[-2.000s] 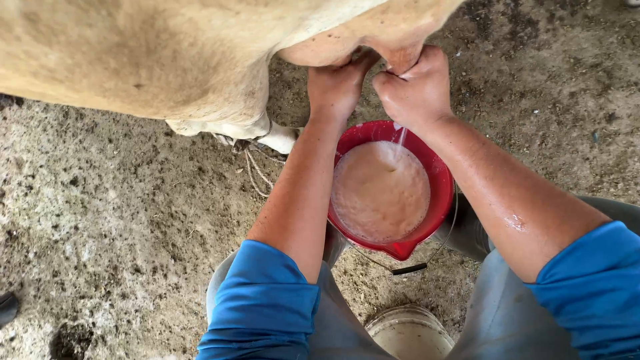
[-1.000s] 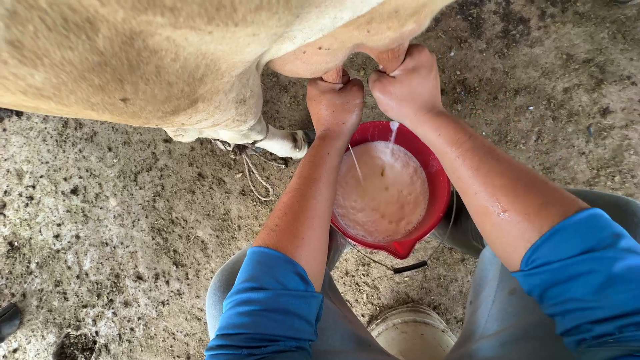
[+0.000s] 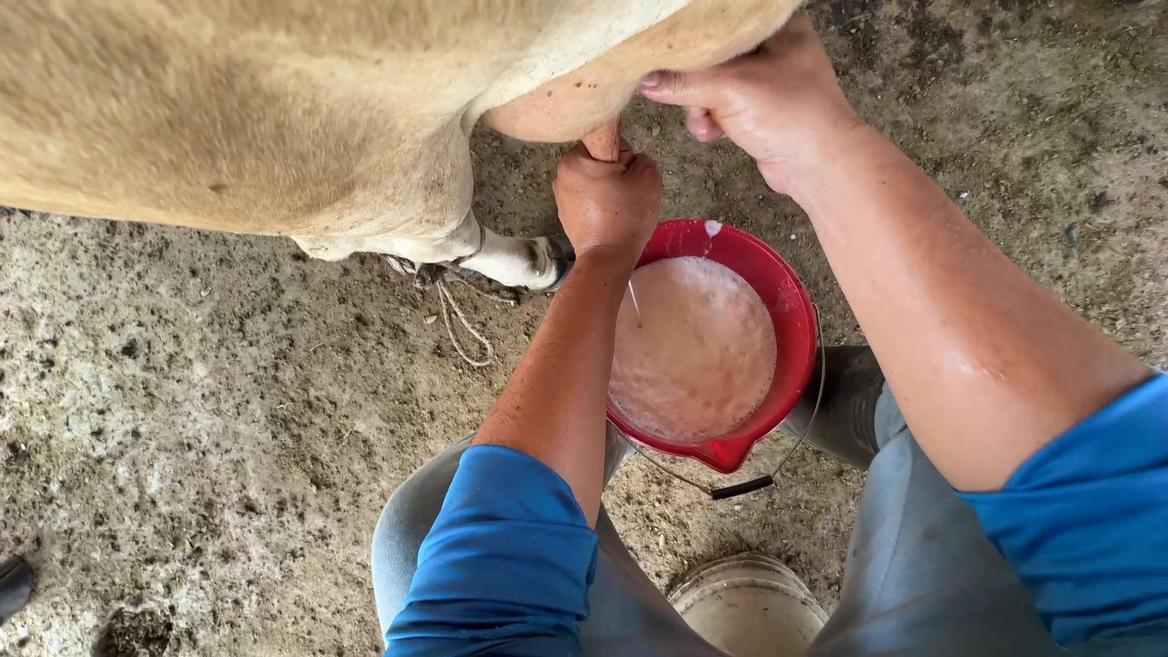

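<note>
My left hand (image 3: 609, 196) is closed around a cow's teat (image 3: 603, 141), and a thin stream of milk falls below it. My right hand (image 3: 771, 100) is against the right side of the udder (image 3: 557, 108), its thumb and a fingertip apart; whether it touches a teat there is hidden. Below both hands is a red plastic bucket (image 3: 796, 342) with a pouring lip and a wire handle, between my legs. It holds frothy milk (image 3: 698, 351), and a blob of foam clings to its far rim.
The tan cow's belly (image 3: 228, 109) spans the upper left. A rope (image 3: 465, 333) lies by its hoofed leg (image 3: 511, 260). An off-white bucket (image 3: 748, 607) stands between my knees on the dirty ground (image 3: 228, 411). A dark object (image 3: 14, 584) is at the left edge.
My right hand was closed on a teat in both earlier frames; its fingers have loosened and it has moved up along the udder. My left hand remains on its teat.
</note>
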